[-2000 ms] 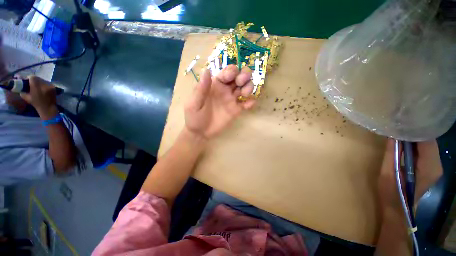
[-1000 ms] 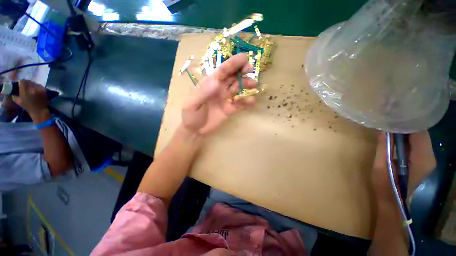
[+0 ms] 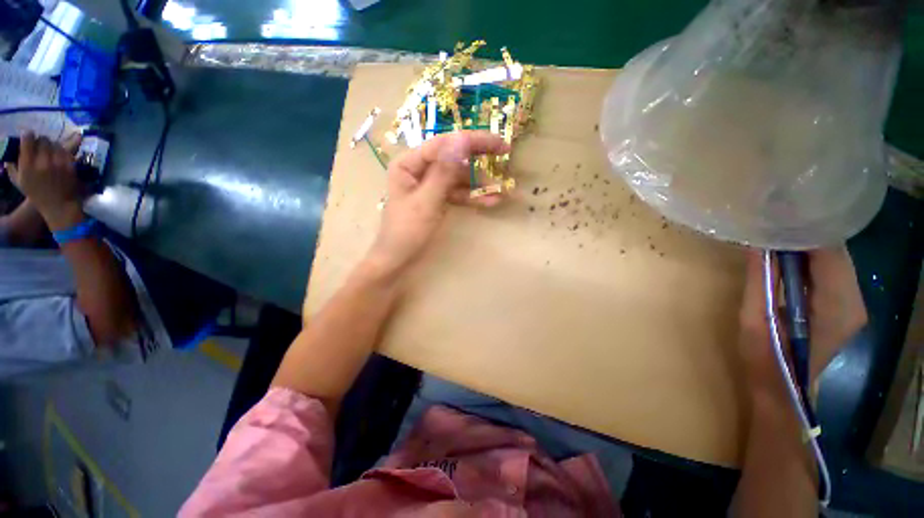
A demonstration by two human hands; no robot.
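My left hand (image 3: 431,192) is at the near edge of a tangled pile of gold and white strips with green lead wires (image 3: 456,96). Its thumb and fingers are closed around a gold strip (image 3: 492,189) that pokes out at the fingertips. One loose strip (image 3: 366,125) with a green wire lies left of the pile. My right hand (image 3: 811,309), at the right, holds the dark handle of the soldering iron (image 3: 795,293), with a pale tube along it. The iron's tip and my right fingertips are hidden under the clear hood.
The clear plastic fume hood (image 3: 755,142) hangs over the right part of the tan cardboard mat (image 3: 567,334). Dark specks (image 3: 578,207) lie mid-mat. A brown tray (image 3: 902,405) is at the right edge. Another person's hand and arm (image 3: 61,192) are at the left, near a blue object (image 3: 86,81).
My left hand has gone from open fingers over the pile to closing on a gold strip. The whole view has shifted slightly. My right hand still holds the iron under the hood.
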